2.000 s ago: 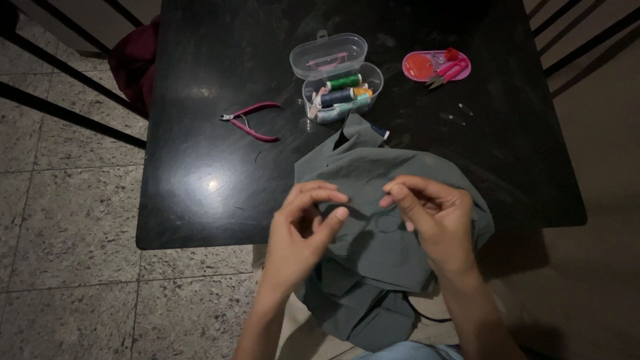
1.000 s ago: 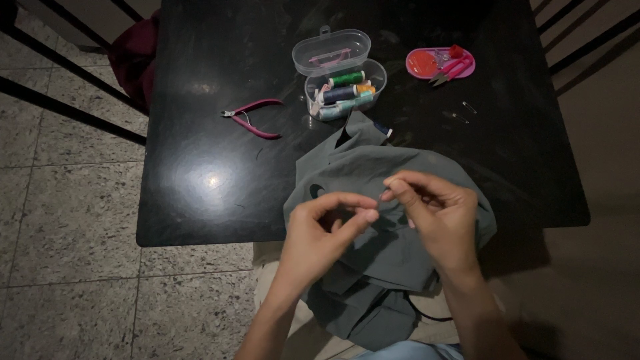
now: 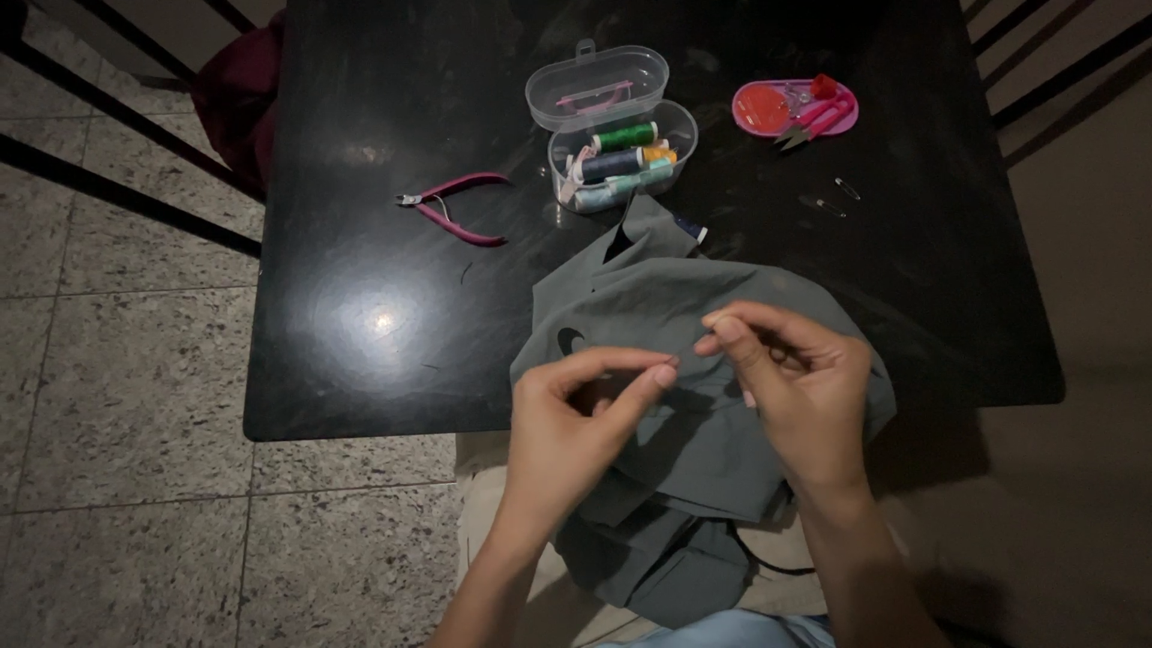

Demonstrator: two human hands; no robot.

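Observation:
Above a grey-green cloth, which lies over the table's front edge and my lap, both hands are raised. My left hand has thumb and index fingertip pinched together; something tiny and dark may show at the tips, too small to name. Up and to the right of it, my right hand also pinches thumb against index finger, and what lies between them cannot be made out. The two hands are a short way apart. A dark thread spool rests at the cloth's upper edge.
Beyond the cloth on the black table stands an open clear plastic box of thread spools. Pink-handled nippers lie left. At the right are a pink tray with thread snips and two safety pins.
The hands have stayed over the cloth. My left fingertips, apart two seconds ago, have come together, and my right fingertips have also closed up.

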